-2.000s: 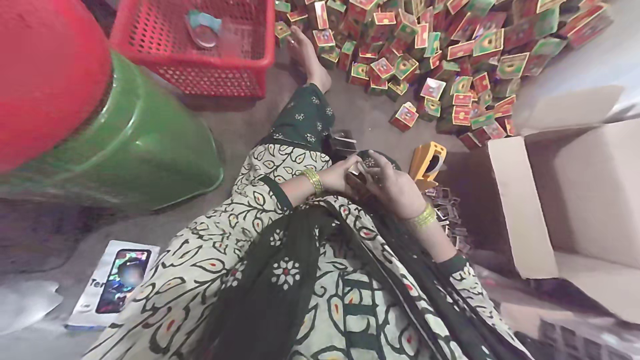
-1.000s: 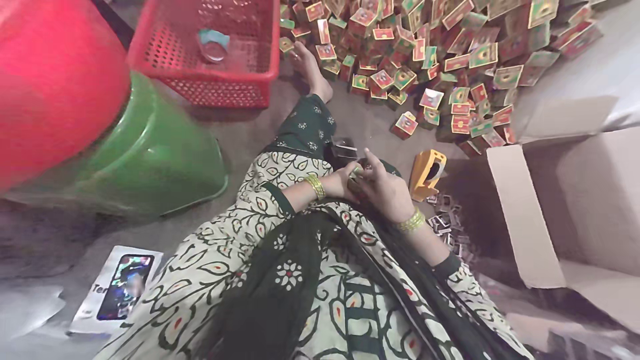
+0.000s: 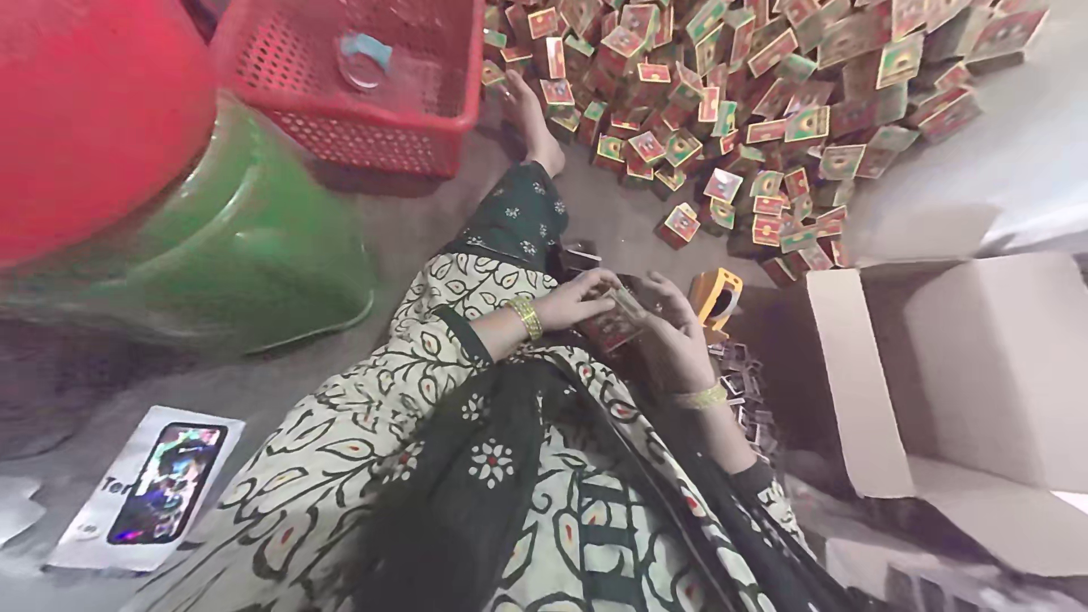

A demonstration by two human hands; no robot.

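Note:
Over my lap, my left hand (image 3: pixel 580 301) and my right hand (image 3: pixel 682 340) face each other around a small box (image 3: pixel 614 326) with a dark red patterned face. The fingers of my left hand are bent at the box's upper edge. My right hand has its thumb by the same edge and its other fingers spread upward. Blur hides which hand bears the box. Just beyond the hands lies a small dark tray-like piece (image 3: pixel 581 252). To the right of my right hand stands a yellow tape dispenser or similar yellow holder (image 3: pixel 716 303).
Many small red and green boxes (image 3: pixel 680 224) lie piled ahead. At upper left are a red plastic basket (image 3: pixel 382 140) and a green tub (image 3: pixel 280 246). An open cardboard carton (image 3: pixel 858 382) stands at right, near small dark pieces (image 3: pixel 748 391). A phone box (image 3: pixel 149 489) lies lower left.
My hands, close together before, have moved apart somewhat, and a patterned box now shows between them. The fingers of my right hand have spread.

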